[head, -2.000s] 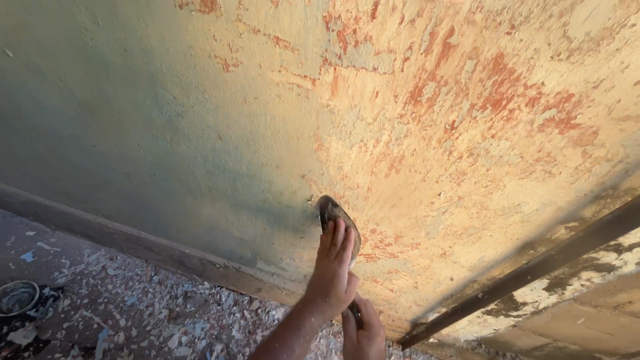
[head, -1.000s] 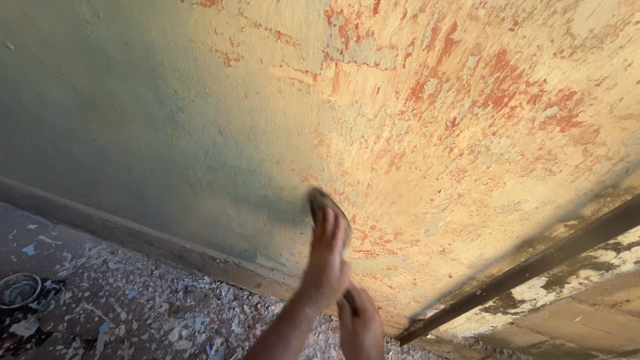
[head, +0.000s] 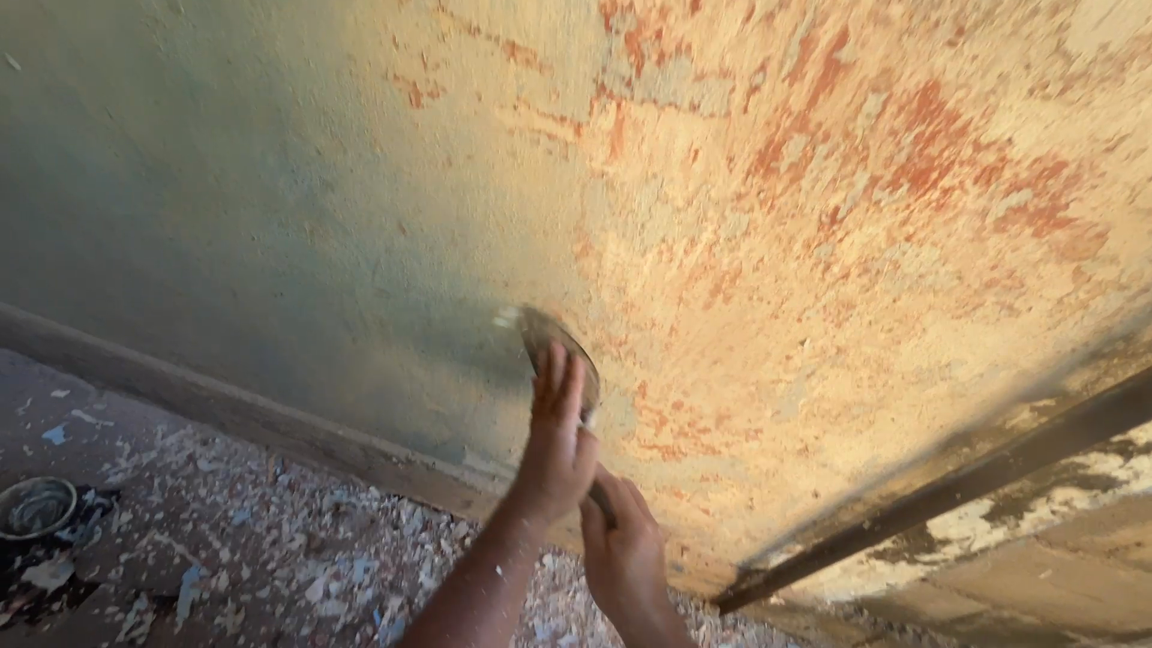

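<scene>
A hand scraping tool with a curved, dark metal blade (head: 576, 360) lies against the painted wall (head: 432, 234), its far tip blurred. My left hand (head: 558, 450) presses on the back of the blade with its fingers stretched out along the metal. Lower down and to the right, my right hand (head: 627, 544) is closed around the dark handle. Left of the blade the wall wears greenish-yellow paint; to the right it is patchy cream with red-orange spots.
Paint flakes (head: 315, 558) litter the floor along the baseboard (head: 270, 427). A round container (head: 38, 508) stands at the lower left. A dark bar (head: 945, 490) slants across the lower right, beside a worn, block-like surface (head: 1044, 576).
Both hands stay on the tool. The blade and the left hand shift slightly over the same patch of wall; no larger change is plain.
</scene>
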